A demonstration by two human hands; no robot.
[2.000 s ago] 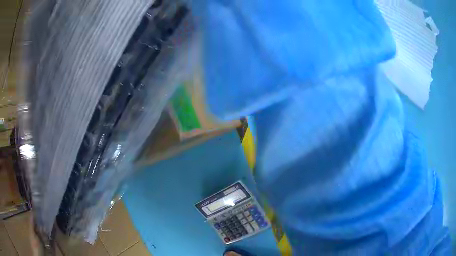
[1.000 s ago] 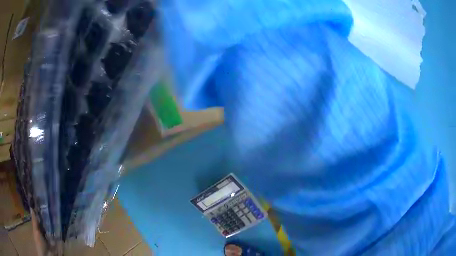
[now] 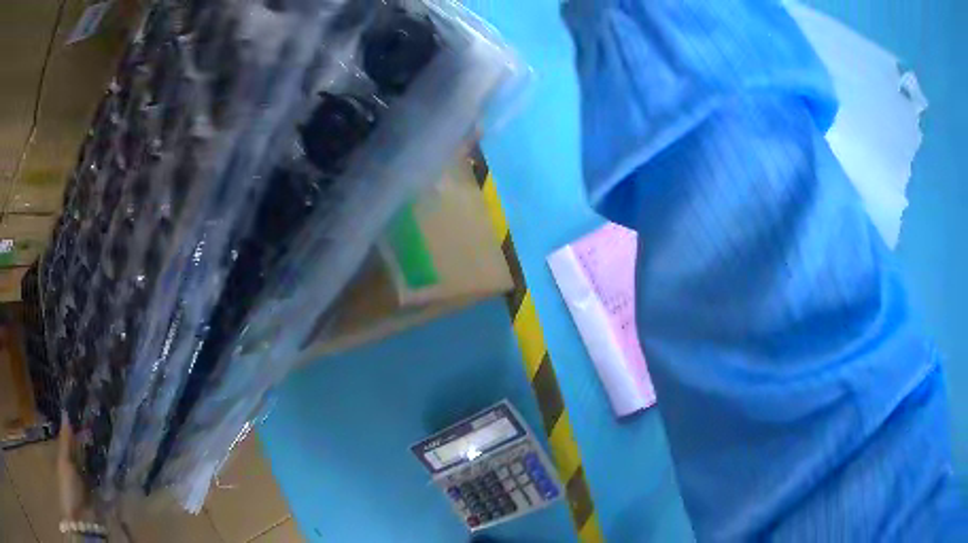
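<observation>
Stacked clear blister trays (image 3: 117, 233) with black round parts (image 3: 338, 129) fill the left side. The upper layers are spread and look tilted, with a thin translucent layer on their right side. My left hand (image 3: 72, 477) is small and blurred at the trays' lower left corner, a beaded band at its wrist; its fingers are mostly hidden. My right hand is out of the picture past the top edge; only its blue sleeve (image 3: 743, 244) shows. A calculator (image 3: 488, 467) lies on the blue floor. A pink form pad (image 3: 610, 308) lies to its upper right, partly behind the sleeve.
A brown carton (image 3: 456, 249) with a green label (image 3: 412, 249) stands beside and under the trays. Yellow-and-black tape (image 3: 536, 355) runs along the floor. A torn white sheet (image 3: 876, 127) lies at the upper right. Brown tiles (image 3: 239, 488) show at the lower left.
The right sleeve has moved right and up, uncovering the pink pad and more floor tape. The trays' upper layers have shifted right, and more rows of black parts show at the left.
</observation>
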